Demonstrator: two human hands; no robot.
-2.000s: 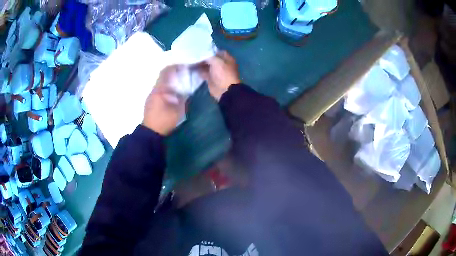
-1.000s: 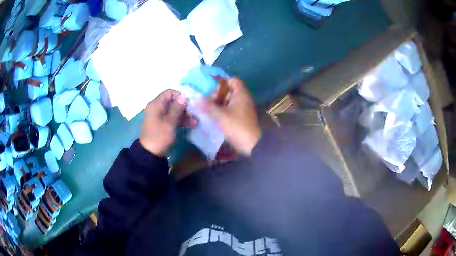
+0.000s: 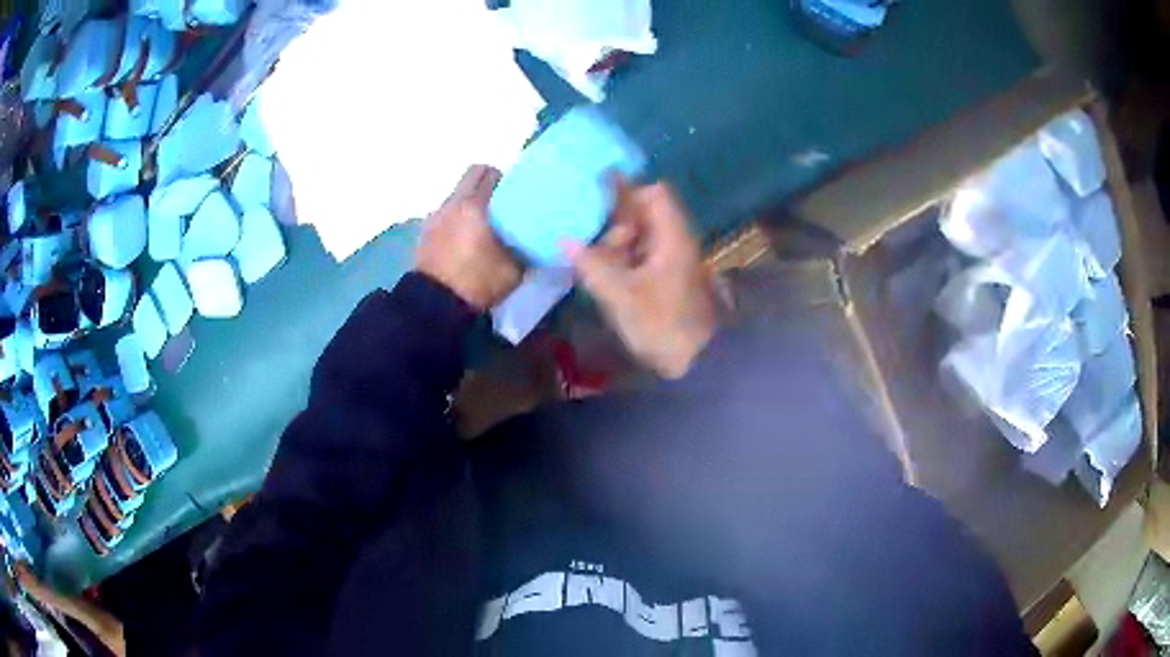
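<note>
A light-blue speaker (image 3: 554,193) is held between my two hands over the front of the green table. My left hand (image 3: 470,244) grips its left side. My right hand (image 3: 652,272) grips its right side, with the fingers at the edge. A small pale white sheet or bag (image 3: 531,306) hangs below the speaker between the hands. The speaker's grille and strap cannot be made out clearly. A glaring white stack of bags or sheets (image 3: 391,109) lies just beyond my left hand. A white bag or wrapped piece (image 3: 590,32) lies at the top.
Many light-blue speakers with brown straps (image 3: 109,449) and flat blue panels (image 3: 212,285) crowd the table's left. An open carton (image 3: 885,372) with white bundles (image 3: 1026,302) stands at the right. Another blue speaker (image 3: 840,16) sits at the top edge.
The blue speaker has come up and turned, showing a broad blue face. The white sheet now shows only below it. The camera view has shifted, and earlier both hands were at a white bag.
</note>
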